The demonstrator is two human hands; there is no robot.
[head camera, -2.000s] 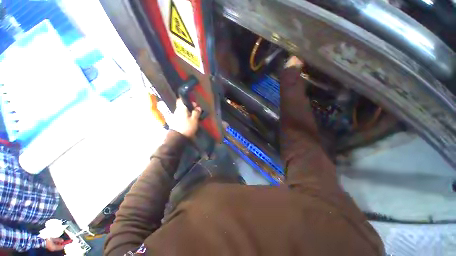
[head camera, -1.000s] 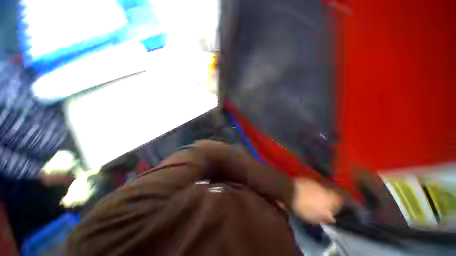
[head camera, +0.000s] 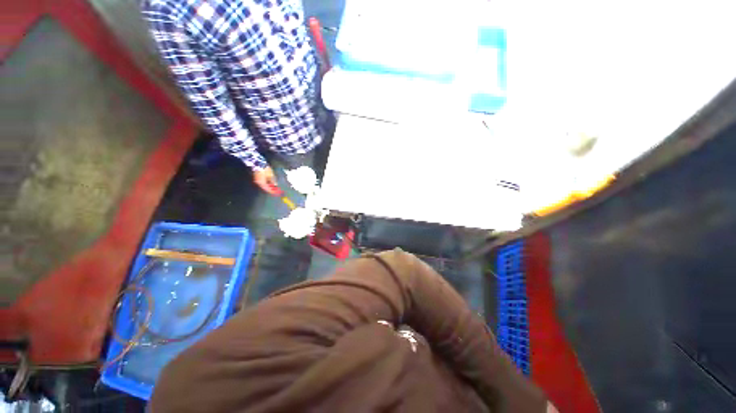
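Neither of my hands shows clearly. A brown sleeve crosses the bottom of the view, and only a sliver of skin shows at its lower right end, at the picture's edge; what that hand touches is hidden. In front of me is a white worktable point(head camera: 403, 173), very bright. A bright blue tray point(head camera: 489, 68) with glaring white contents stands at its far part. A long white roll point(head camera: 387, 95) lies along the tray's near side. A yellow-orange thing point(head camera: 575, 198) lies at the table's right edge, washed out by glare.
A person in a checked shirt point(head camera: 242, 64) stands left of the table, holding a red and yellow handle point(head camera: 282, 194) near a red dustpan point(head camera: 332, 239). A blue crate point(head camera: 181, 302) with a wooden stick and coiled hose stands lower left. A blue perforated crate point(head camera: 512, 302) is beside the red-framed door point(head camera: 557, 323).
The view has swung left. The mould area and door handle have left the picture. The hand that was on the door handle, then at the red door's lower edge, is now almost wholly out of view.
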